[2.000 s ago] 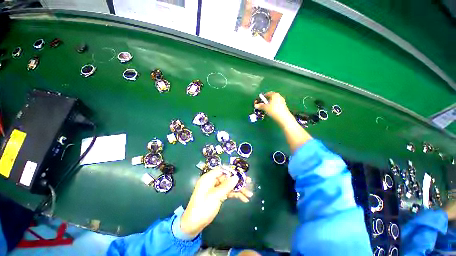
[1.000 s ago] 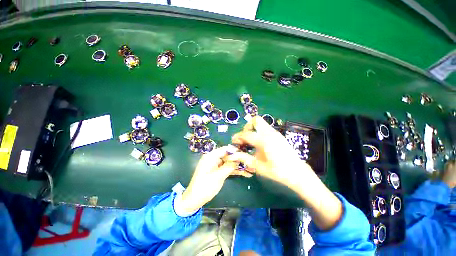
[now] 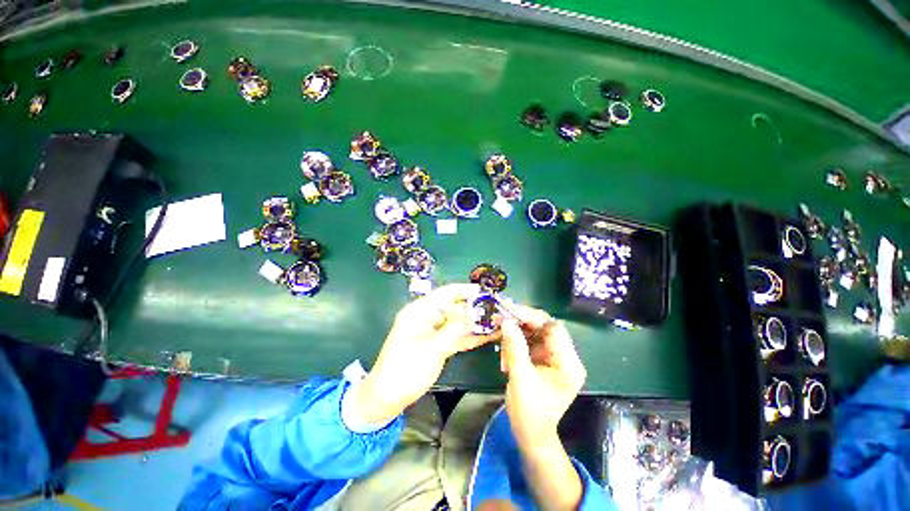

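Note:
My left hand (image 3: pixel 417 337) holds a small round watch module (image 3: pixel 486 314) between its fingertips, near the bench's front edge. A dark coppery flap (image 3: pixel 488 278) stands out from the module's far side. My right hand (image 3: pixel 542 361) is at the module's right side with its fingertips pinched together. A thin stick, perhaps tweezers, shows faintly at these fingertips; its ends are hidden or blurred. A black square dish (image 3: pixel 649 271) to the right holds a heap of tiny white parts (image 3: pixel 602 269).
Modules with white tabs (image 3: pixel 277 236) lie in groups on the green bench. A black box (image 3: pixel 62 215) and a white paper slip (image 3: pixel 187 226) are at left. A foam tray (image 3: pixel 798 377) holds ringed cases at right. A clear plastic blister tray (image 3: pixel 649 449) is low right, beside a blue sleeve (image 3: pixel 873 439).
My right hand has come back from the far modules to the module in my left hand, then turned lower beside it. The dish of white parts is now uncovered. The view has shifted.

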